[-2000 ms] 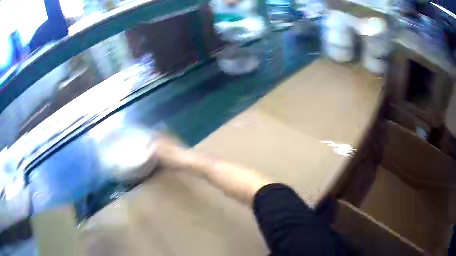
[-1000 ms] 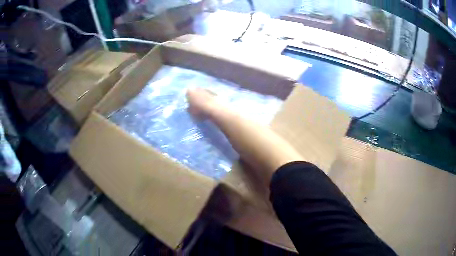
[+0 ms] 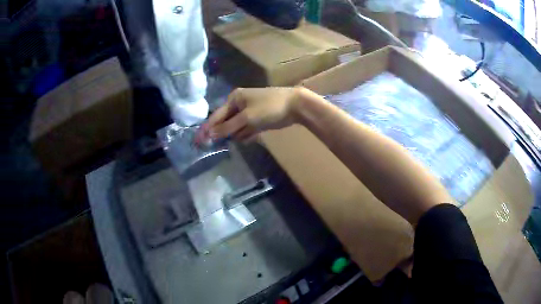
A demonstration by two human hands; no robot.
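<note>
My right hand (image 3: 252,116) reaches in from the right, above the back of the metal fixture (image 3: 222,228). Its fingertips are pinched on a thin clear plastic part (image 3: 199,155) with a curved shiny edge. The part is just below the pale press head (image 3: 181,59), which is wrapped in clear film. I cannot tell if the part touches the fixture. No white container sits on the fixture. My left hand is not seen.
An open carton of clear parts (image 3: 409,130) stands right of the machine. A closed carton (image 3: 285,47) is behind. Clamp bars (image 3: 246,191) cross the base plate (image 3: 237,267). A green button (image 3: 339,265) is at the front. Pale rounded shapes (image 3: 89,295) lie in a dark box, lower left.
The view has swung from the bench and carton to the press. My right hand has left the carton of clear parts and is now at the fixture with a clear part.
</note>
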